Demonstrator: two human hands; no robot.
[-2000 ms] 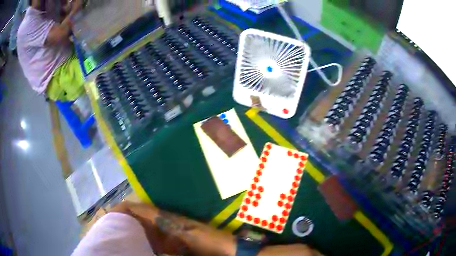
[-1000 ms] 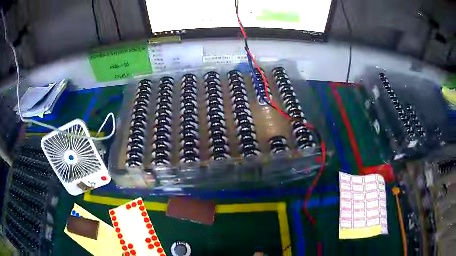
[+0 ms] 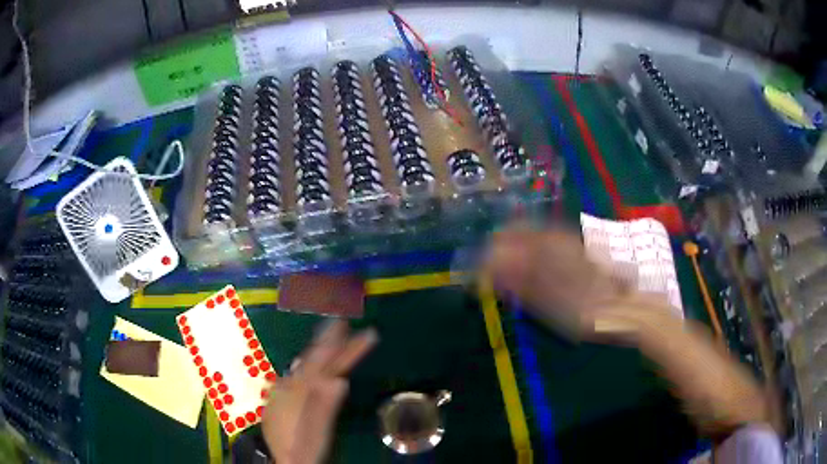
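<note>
My left hand (image 3: 313,390) is over the green mat at the lower centre-left, fingers spread and slightly blurred, holding nothing. My right hand (image 3: 544,276) is strongly blurred at centre-right, beside the label sheet (image 3: 635,258); whether it holds something cannot be told. A round silver metal fixture (image 3: 411,421) with a small side tab stands on the mat between the hands, near the bottom edge. Behind the hands is a clear blister tray (image 3: 290,237) with rows of round black-silver components (image 3: 313,149); one row holds few parts.
A white fan (image 3: 109,228) stands at left. In front lie a card with red dots (image 3: 222,362), a cream sheet (image 3: 172,390) and a brown pad (image 3: 321,294). Another tray (image 3: 725,149) is at back right, with an orange-tipped stick (image 3: 703,285). Red and blue leads (image 3: 431,68) hang over the middle tray.
The view has turned from the left side towards the bench and tilted down. Both hands now show over the mat, absent one second ago. The silver fixture is now in view; the loose ring is not seen.
</note>
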